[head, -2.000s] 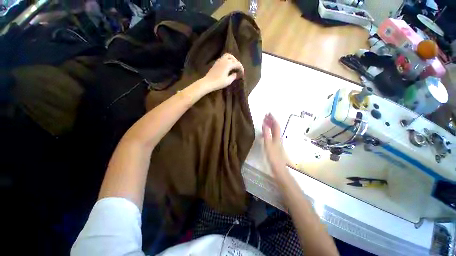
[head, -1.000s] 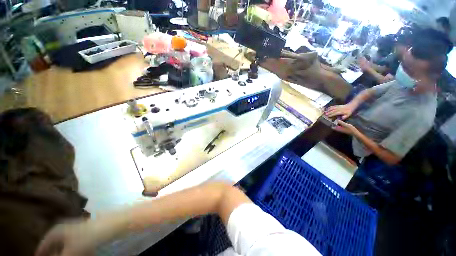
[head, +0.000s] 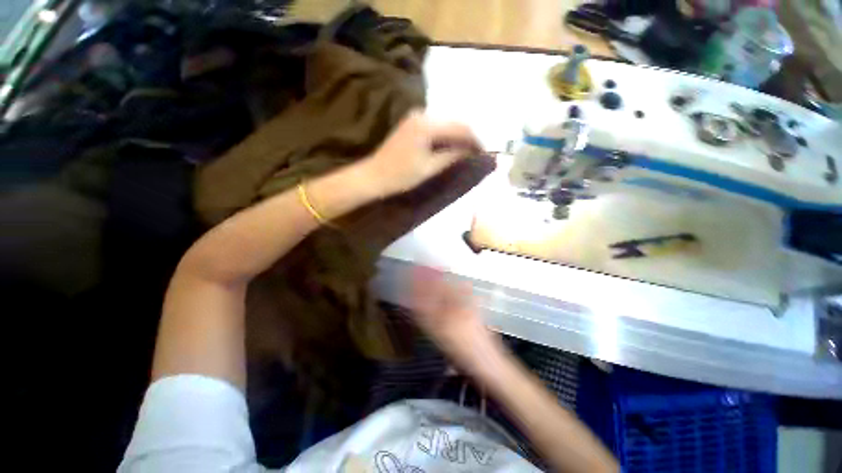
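Observation:
The brown and black garment (head: pixel 314 139) lies heaped over the left of the machine table and hangs over its front edge. My left hand (head: pixel 420 152) is on the upper right part of the brown cloth, fingers bent, pinching cloth near the tip of a narrow brown flap that points at the needle area. My right hand (head: pixel 448 305) is blurred at the table's front edge, right of the cloth; its fingers are not clear. The white sewing machine (head: pixel 665 157) stands at the right, its needle area (head: pixel 559 189) just right of the flap.
Thread snips (head: pixel 655 245) lie on the machine bed under the arm. A blue basket (head: pixel 692 430) is below the table at the right. Dark items (head: pixel 646 37) and a clear wrapped item (head: pixel 757 42) are behind the machine. Dark cloth fills the far left.
The view swung right and then back left. Compared with the oldest frame, the brown cloth is bunched differently with a flap nearer the needle, and my right hand is lower and further left.

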